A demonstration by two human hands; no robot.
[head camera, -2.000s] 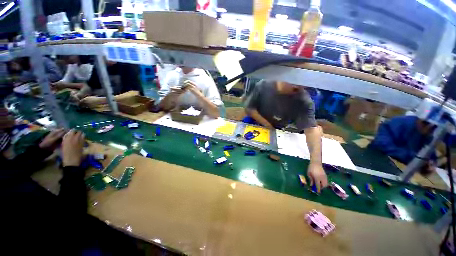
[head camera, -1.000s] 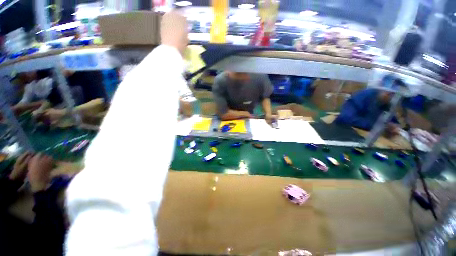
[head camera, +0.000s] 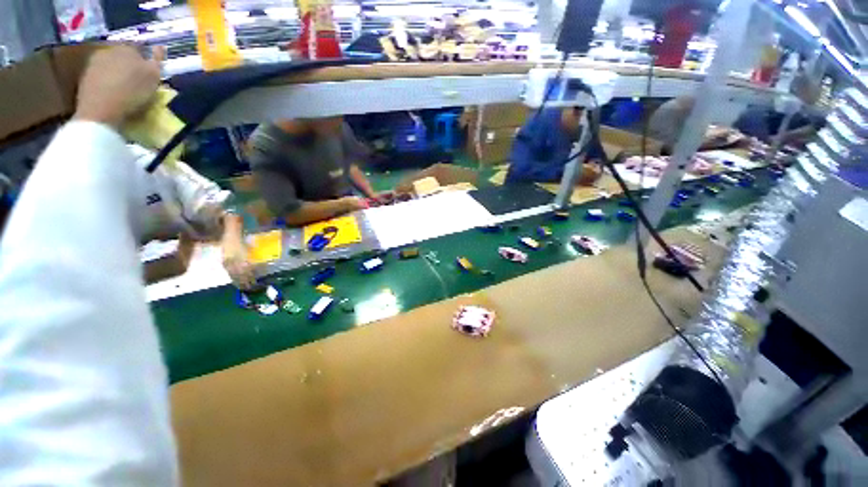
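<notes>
My left arm in a white sleeve reaches up along the left side. My left hand (head camera: 119, 84) is at the right end of the cardboard box (head camera: 43, 87) on the overhead shelf, above a pale yellow sheet (head camera: 157, 119). The fingers are blurred, and I cannot tell if they hold anything. My right hand is not in view. A small cluster of pink-and-white units (head camera: 473, 321) lies on the brown paper (head camera: 381, 390).
The green belt (head camera: 214, 333) carries scattered blue, orange and pink parts. Coworkers sit across it; one hand (head camera: 236, 257) reaches to its edge. At right are the perforated plate (head camera: 581, 418), round black duct inlet (head camera: 687, 409), silver ribbed hose (head camera: 761, 247) and hanging cables.
The view has turned right, bringing the hose, duct inlet and perforated plate into sight. My left arm came in from out of view and is up at the box. The coworker's hand has left the belt.
</notes>
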